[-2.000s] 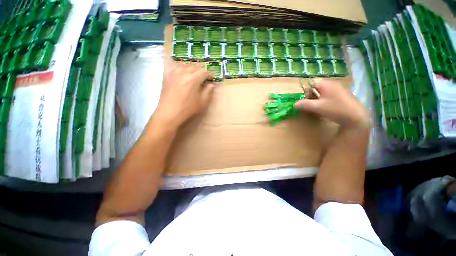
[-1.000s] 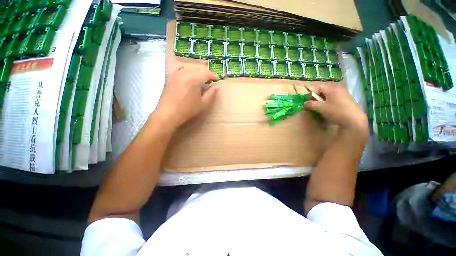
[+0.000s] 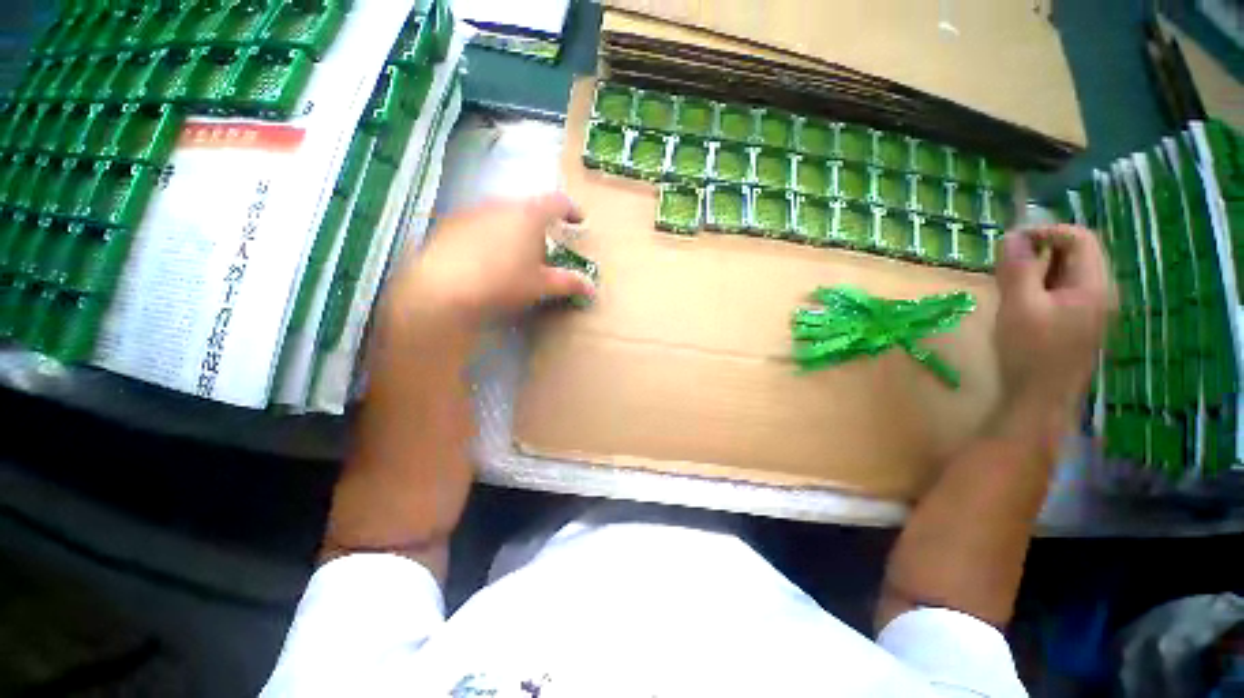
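My left hand (image 3: 484, 266), left of the cardboard's middle, pinches a small green square part (image 3: 570, 259) between thumb and fingers. Rows of green square parts (image 3: 771, 171) lie along the far side of the cardboard sheet (image 3: 655, 368); the nearest row starts further right than the others. A heap of bright green strips (image 3: 873, 327) lies on the sheet, left of my right hand. My right hand (image 3: 1053, 293) is raised at the sheet's right edge with fingers curled; whether it holds a tool cannot be seen.
Layered stacks of green parts and newspaper stand at left (image 3: 205, 246) and right (image 3: 1160, 314). Brown cardboard sheets (image 3: 873, 62) are piled behind the rows. Bubble wrap (image 3: 498, 164) shows beside and under the work sheet.
The view has shifted and tilted. My left hand has moved away from the rows and now shows a part between its fingers. My right hand has moved right, away from the green strips.
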